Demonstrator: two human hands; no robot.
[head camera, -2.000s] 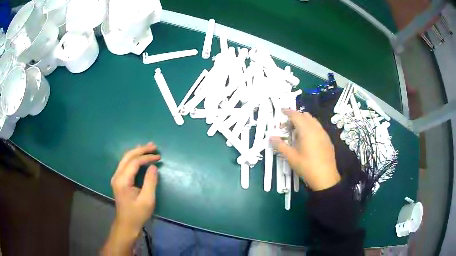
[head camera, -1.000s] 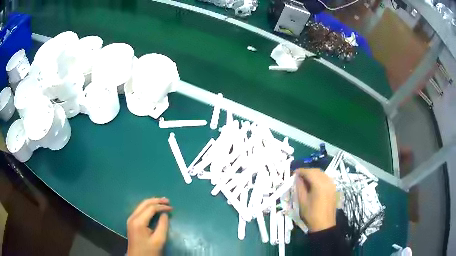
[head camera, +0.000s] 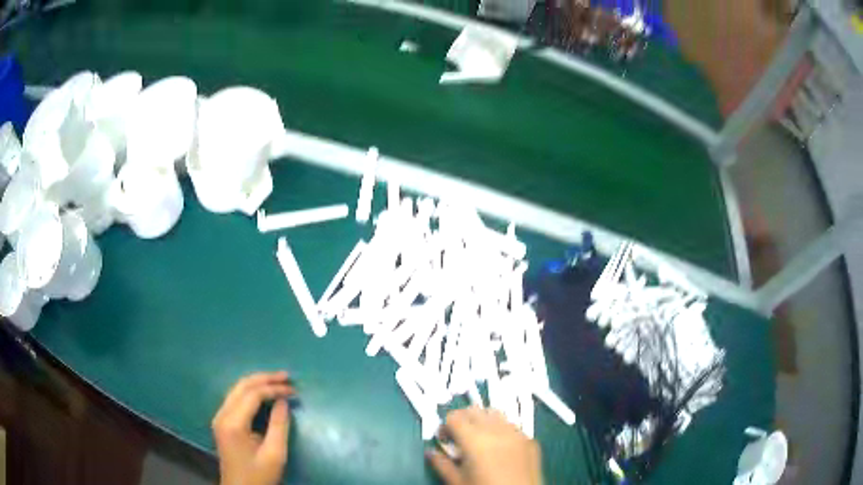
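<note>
A large heap of flat white antenna sticks (head camera: 445, 284) lies in the middle of the green bench. My right hand (head camera: 487, 450) is at the heap's near edge, fingers bent and blurred; something small and greyish shows by the fingertips, but I cannot tell whether it is held. My left hand (head camera: 254, 431) is at the bench's near side, left of the heap, with thumb and fingers curved apart and nothing visible between them. Three loose sticks, one of them a slanted stick (head camera: 301, 287), lie left of the heap.
White round housings (head camera: 156, 118) are piled at left. A black cable bundle (head camera: 587, 327) with blue ends and white pieces with thin dark wires (head camera: 662, 332) lie right of the heap. A white unit (head camera: 768, 459) is at lower right. Another white unit (head camera: 481, 52) lies beyond the pale rail (head camera: 568, 227).
The camera view has shifted. My right hand has moved from the heap's right side down to its near edge. My left hand stays at the near side, still curved open.
</note>
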